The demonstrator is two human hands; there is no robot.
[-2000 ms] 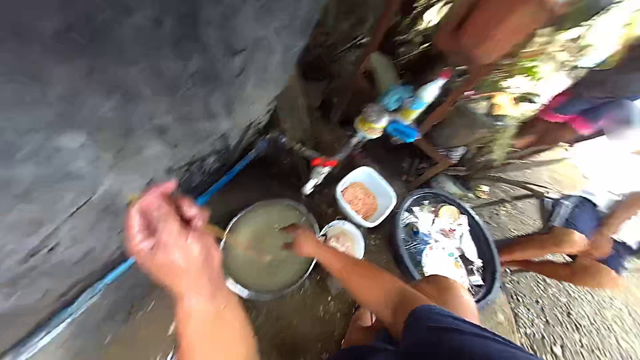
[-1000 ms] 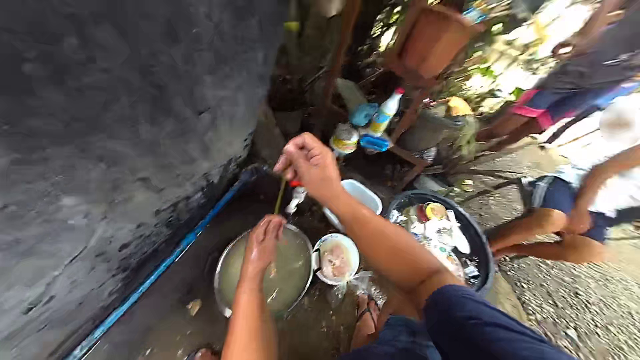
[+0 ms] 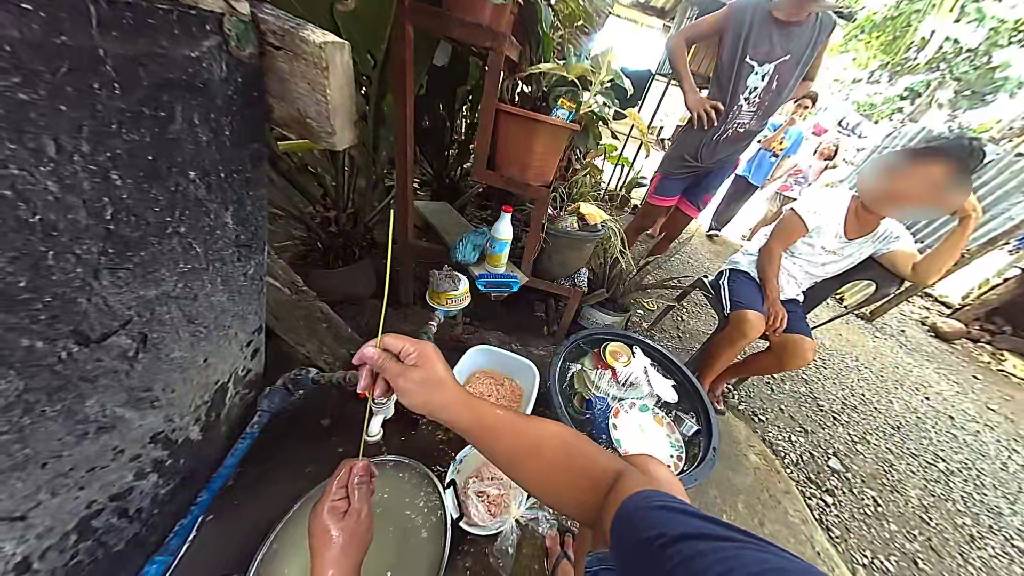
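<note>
A thin yellow-green stick (image 3: 386,288) stands nearly upright between my hands. My left hand (image 3: 344,508) pinches its lower end just above a round metal basin (image 3: 445,512) of cloudy water. Higher up, my right hand (image 3: 408,372) grips the stick between thumb and fingers, in front of a white plastic tap (image 3: 376,424). Right of the basin, a white container (image 3: 460,472) holds pinkish pieces in a clear plastic bag. Behind it, a white square tub (image 3: 524,368) holds small orange-pink bits.
A black tub (image 3: 560,400) with dishes in water is at my right. A blue pipe (image 3: 212,488) runs along the dark wall (image 3: 128,280). Behind the tap are a bottle (image 3: 499,238), a blue brush (image 3: 497,282) and potted plants. One person sits at right; others stand behind.
My right hand has moved from the basin water to the stick above it. My left hand, raised empty-looking earlier, is now low at the stick's end. The view has tilted up.
</note>
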